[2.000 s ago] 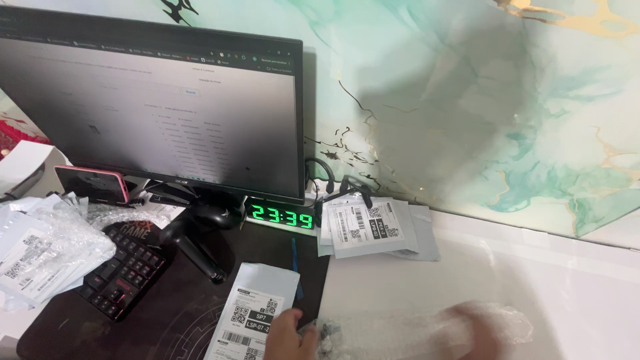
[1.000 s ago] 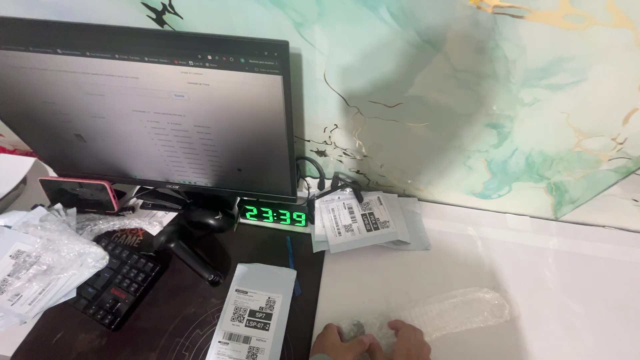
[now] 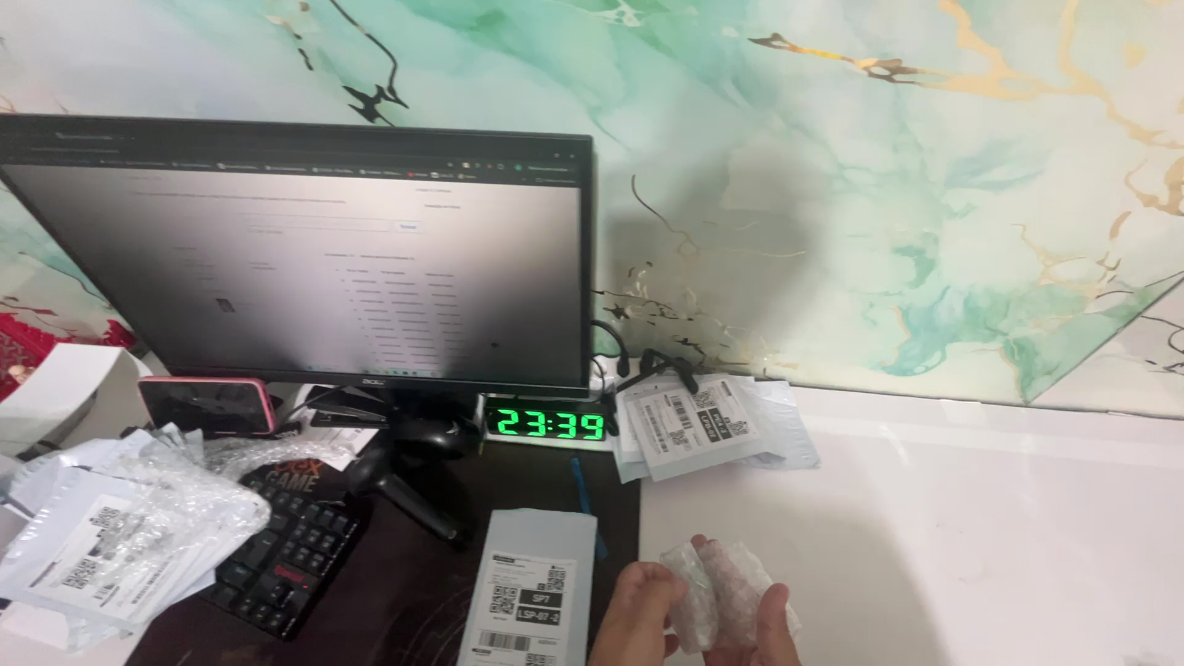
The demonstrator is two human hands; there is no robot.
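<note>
My left hand [image 3: 640,610] grips one side of a folded piece of clear bubble wrap [image 3: 731,597] at the lower middle of the head view. My right hand [image 3: 770,629] holds its other side, thumb in front and fingers behind. Whatever the wrap may enclose cannot be made out. Just left of my hands, a pale mailing bag with a printed label [image 3: 532,587] lies on the dark desk mat [image 3: 407,573].
A monitor [image 3: 351,277], a green digital clock [image 3: 550,424] and labelled mailing bags [image 3: 694,425] stand or lie along the back. At left are a phone [image 3: 205,405], a keyboard [image 3: 287,555], a handheld barcode scanner [image 3: 407,490] and a pile of plastic-wrapped parcels [image 3: 120,536].
The bubble wrap, stretched long across the white desk a second ago, is now folded into a short bundle between both hands. The view has tilted up somewhat.
</note>
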